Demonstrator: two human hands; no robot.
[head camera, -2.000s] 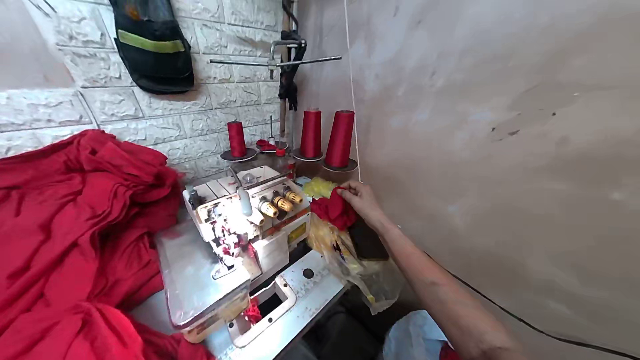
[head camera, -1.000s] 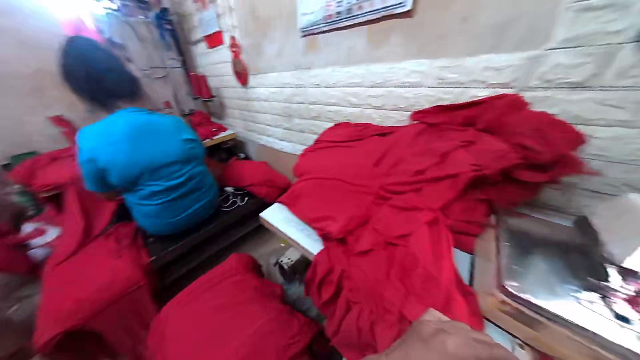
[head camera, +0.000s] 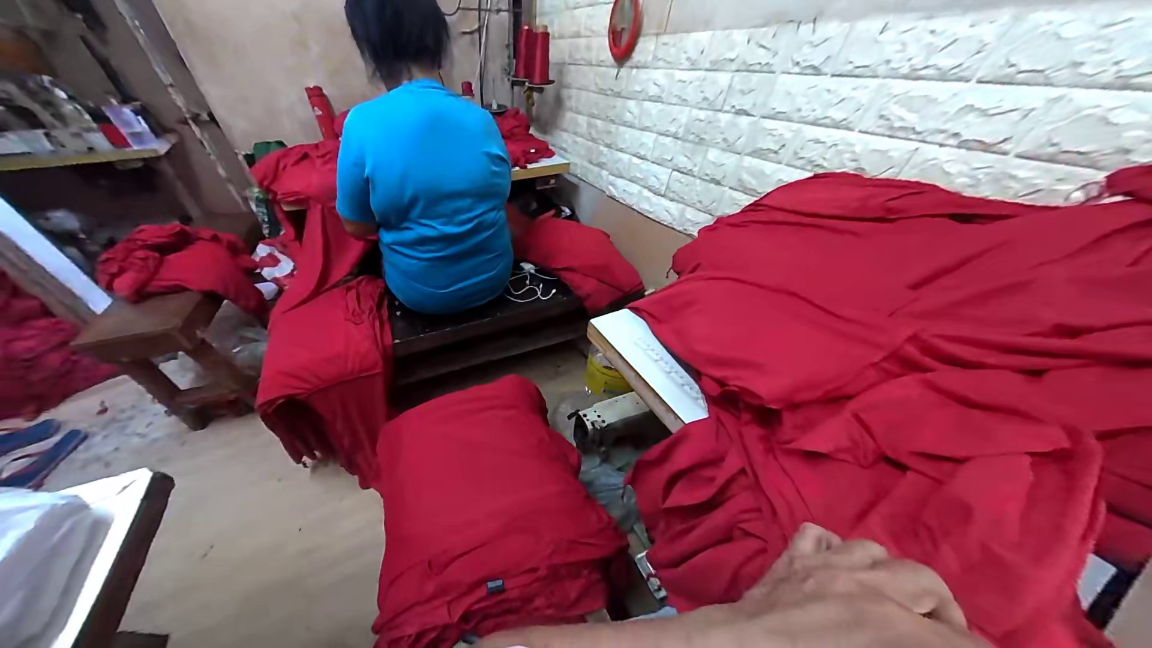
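Note:
My left hand (head camera: 855, 580) reaches in from the bottom edge, its forearm slanting to the right. Its fingers are curled over a bunched part of the large red fabric heap (head camera: 900, 297), which covers most of the white-topped table on the right. The fingertips are hidden in the folds. Left of the hand and lower down lies a stack of folded red fabric (head camera: 490, 486) with a small dark tag near its front edge. My right hand is out of view.
A person in a blue shirt (head camera: 432, 180) sits on a dark bench (head camera: 486, 324), back towards me. A white tabletop corner (head camera: 652, 360) juts out centre right. A wooden stool (head camera: 148, 328) holds red fabric at left; another table edge (head camera: 144, 513) is lower left.
The view has swung far left, away from the overlock sewing machine and red thread cones. The right hand, at red cloth beside that machine two seconds ago, is out of view; the left hand now shows.

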